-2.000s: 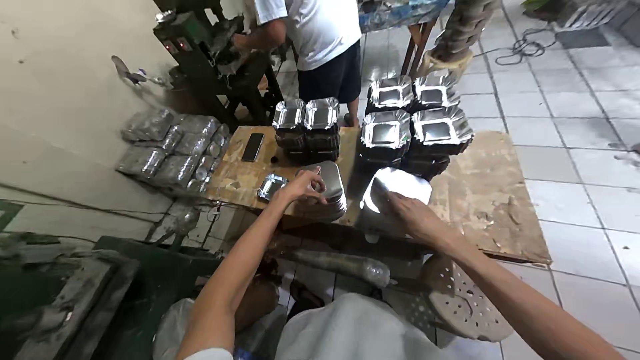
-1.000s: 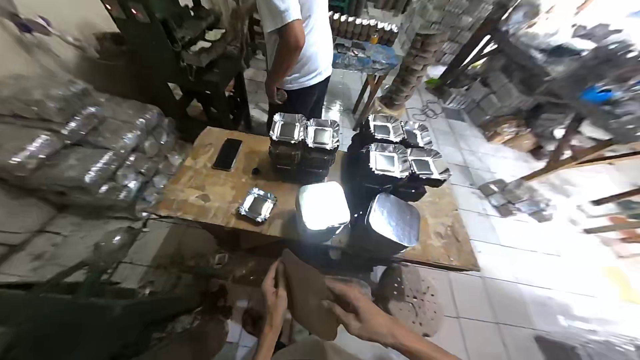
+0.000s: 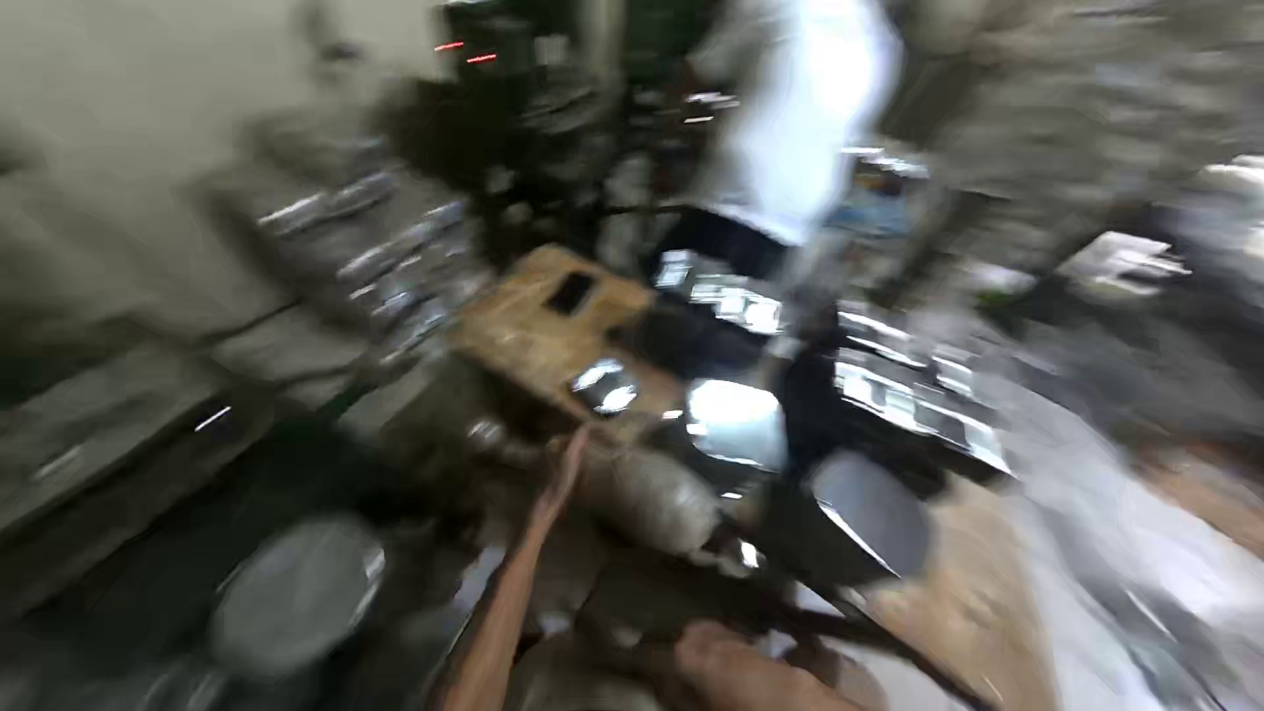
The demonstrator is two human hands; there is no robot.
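Note:
The whole view is blurred. My left hand [image 3: 571, 452] reaches to the near edge of the wooden table [image 3: 523, 321], just below a small shiny metal piece [image 3: 605, 386]; whether it touches or holds anything cannot be told. At the bottom, a blurred skin-toned shape may be part of my right arm or a leg; my right hand cannot be made out. A bright stack of metal sheets [image 3: 736, 425] stands near the table's middle, with a greyer stack [image 3: 869, 513] to its right. Behind them are stacks of shaped metal pieces [image 3: 918, 405].
A dark phone [image 3: 570, 293] lies on the table's left part. A person in a white shirt [image 3: 805, 118] stands behind the table. Wrapped bundles [image 3: 395, 267] are piled at the left by the wall. A round pale object [image 3: 296, 597] is at the lower left.
The view has swung and blurred. One second ago both my hands held a dark flat piece below the table; now my left hand is extended by the table edge and that piece cannot be made out.

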